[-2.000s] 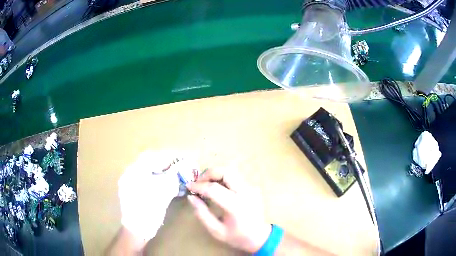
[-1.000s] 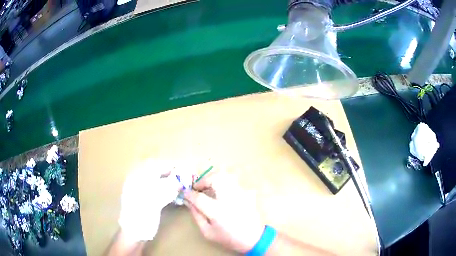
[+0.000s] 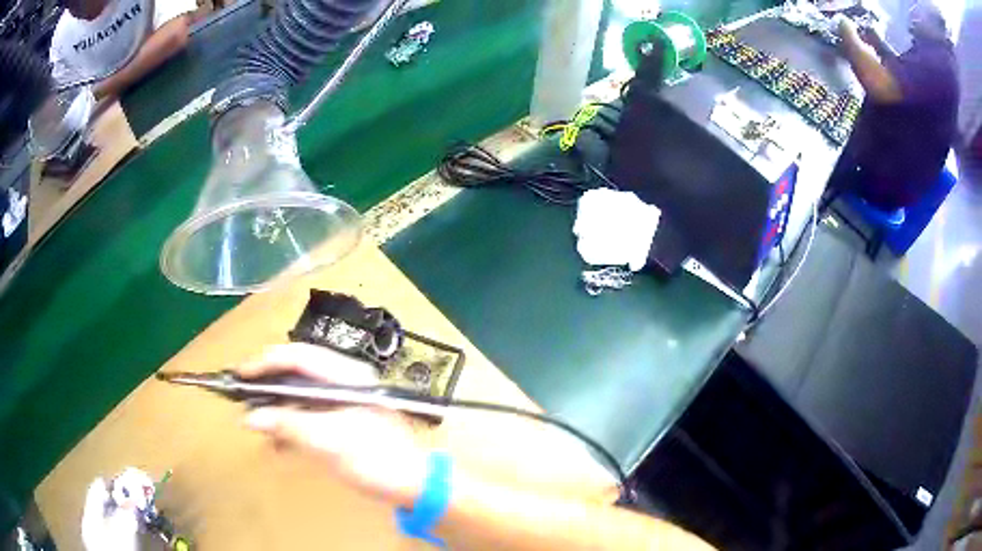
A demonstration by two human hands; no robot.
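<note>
My right hand [image 3: 334, 425], bare with a blue wristband, holds a soldering iron [image 3: 312, 394] level over the tan board [image 3: 242, 484]. The iron's tip points left and its cord trails right. The iron stand [image 3: 377, 344], black with a yellowish tray, lies just behind my hand and is partly hidden by it. My left hand [image 3: 102, 522], in a white glove, is at the lower left and cut off by the frame edge. It holds a wired assembly [image 3: 135, 490] with a green wire sticking up.
A clear fume hood [image 3: 258, 242] hangs above the board's back edge. A black box [image 3: 689, 178], a white lump [image 3: 616, 228], black cables [image 3: 506, 172] and a green spool [image 3: 664, 48] are at the right. One person sits at the far right, another across the green belt [image 3: 452, 97].
The view has swung to the right. My right hand has left the assembly and taken hold of the iron, which lay across the stand. My left hand still holds the assembly.
</note>
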